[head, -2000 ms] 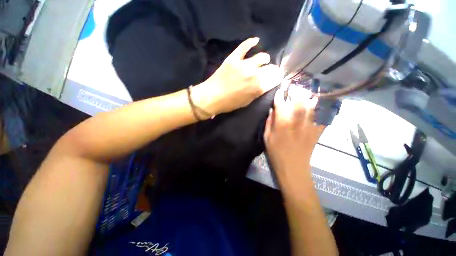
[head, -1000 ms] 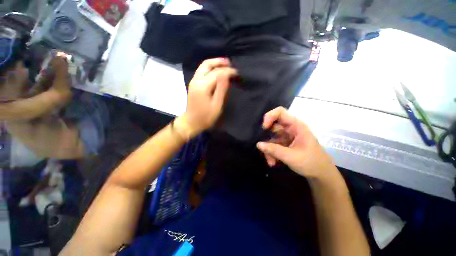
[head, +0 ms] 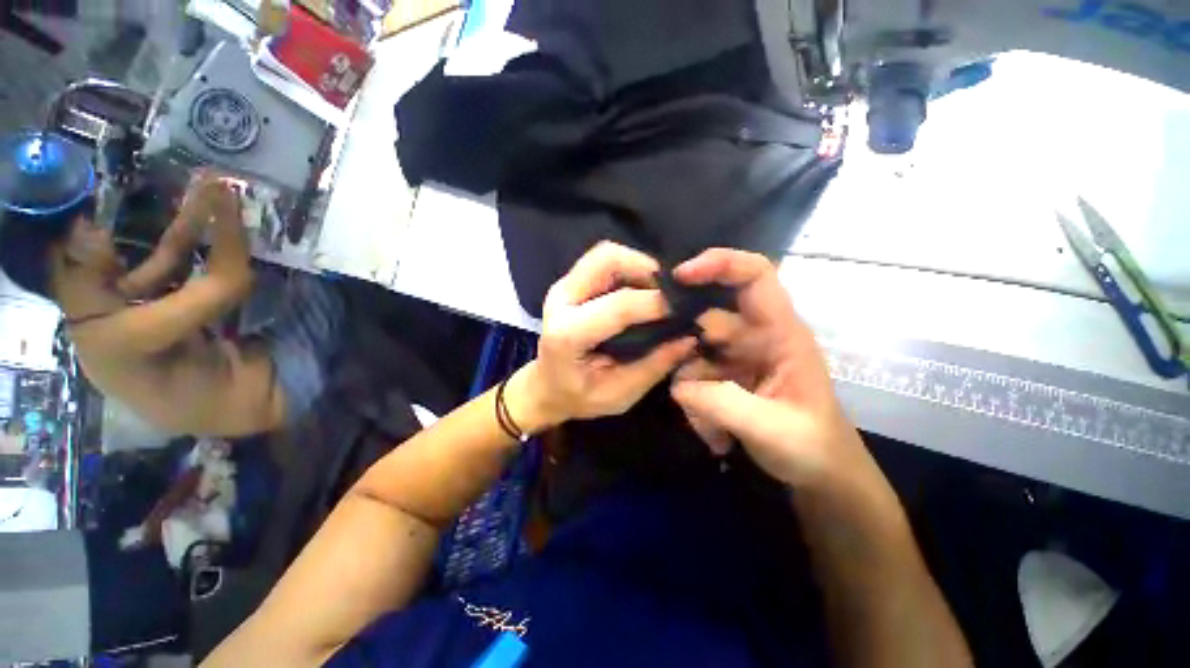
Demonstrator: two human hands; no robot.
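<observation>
The black garment [head: 574, 222] lies on the white machine table and hangs over its front edge. Its right side runs up to the needle area [head: 831, 131] of the sewing machine [head: 992, 29]. My left hand [head: 594, 333] and my right hand [head: 763, 372] are close together just off the table edge. Both hold a bunched part of the black cloth [head: 666, 320] between the fingers. The fingers hide much of that part.
Green and blue pointed tools [head: 1125, 290] lie on the table at the right. A ruler strip [head: 992, 398] runs along the front edge. A white pad [head: 1064, 607] is below the table. Another person [head: 170, 326] works at the left. A blue crate [head: 486, 529] is below.
Both hands have left the needle area, then come together at the table edge and taken hold of cloth. The view has shifted, bringing the other person further in at the left.
</observation>
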